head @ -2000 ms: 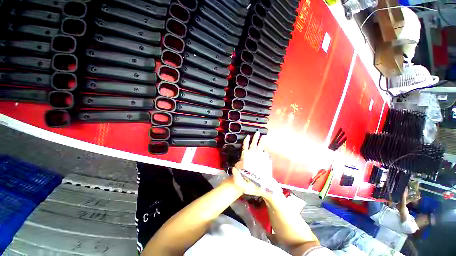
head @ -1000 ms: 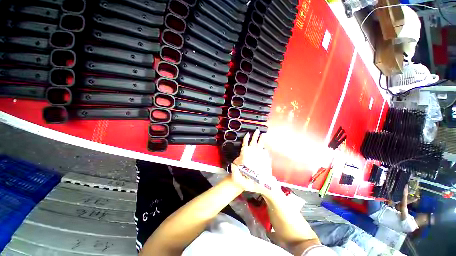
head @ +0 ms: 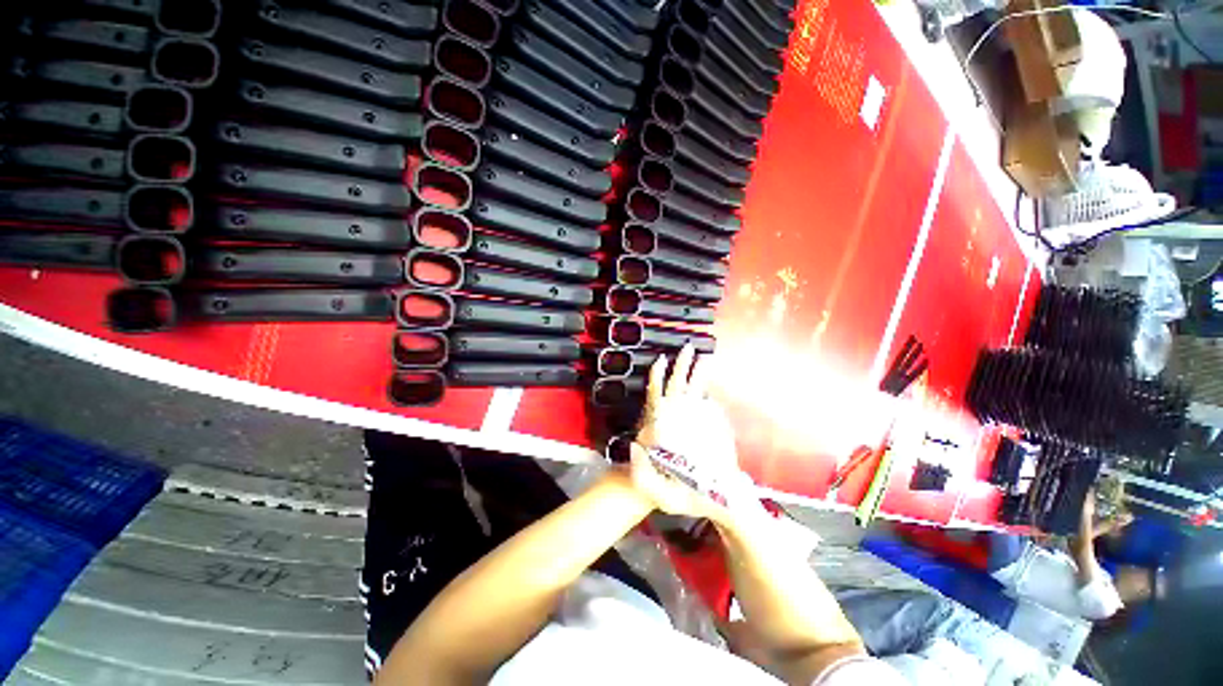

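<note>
Black moulded handles lie in dense, overlapping columns on the red-covered table, each with an oval loop at one end. My left hand and my right hand meet at the table's near edge, beside the lower end of the right-hand column. Fingers point up toward the last handles. A pale item with small dark print or marks shows between the hands. Glare washes out the hands and this item, so the grip and its outline cannot be made out.
Red table sheeting runs right of the columns, with strong glare. Loose black pieces and a yellow-green tool lie further right. More stacked black parts stand at the far end. A white fan, cartons, blue crates and another person's arm show.
The view has shifted slightly, so the handle columns sit a little further left and higher. My hands stay together at the same place, with only a small shift in their pose.
</note>
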